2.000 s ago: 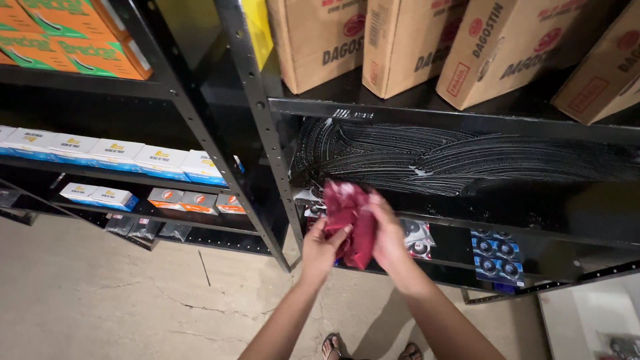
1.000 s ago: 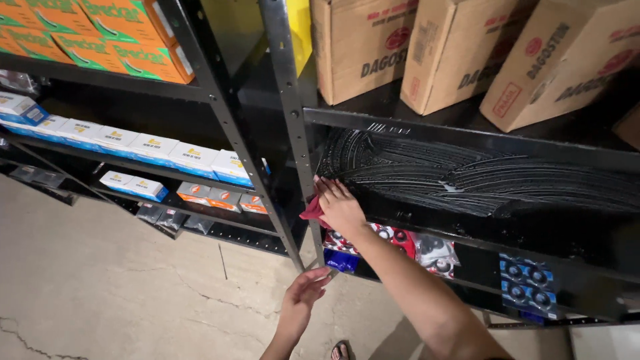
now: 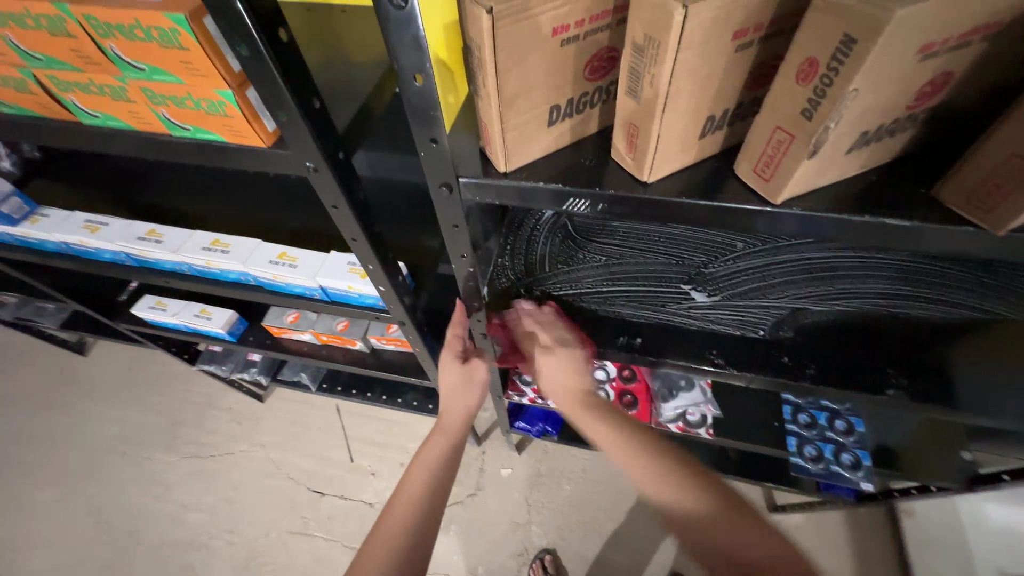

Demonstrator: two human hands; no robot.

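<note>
My right hand [image 3: 552, 348], blurred, presses a dark red cloth [image 3: 502, 340] at the left front corner of a black metal shelf [image 3: 808, 344]. White, foamy streaks [image 3: 640, 264] curve over that shelf's surface behind the hand. My left hand [image 3: 464, 368] is at the perforated black upright [image 3: 448, 192], its fingers against the post; whether they grip it is hard to tell. Part of the cloth is hidden under my right hand.
Cardboard boxes [image 3: 552, 88] stand on the shelf above. Packaged round parts [image 3: 828, 440] and a blue packet [image 3: 536, 420] are below. On the left rack are orange boxes [image 3: 184, 112] and white-and-blue boxes [image 3: 216, 252]. Cracked concrete floor [image 3: 240, 496] lies underneath.
The cloth was held between both hands in front of the shelf; my right hand then took it to the shelf's left end. My left hand has risen from below to the upright.
</note>
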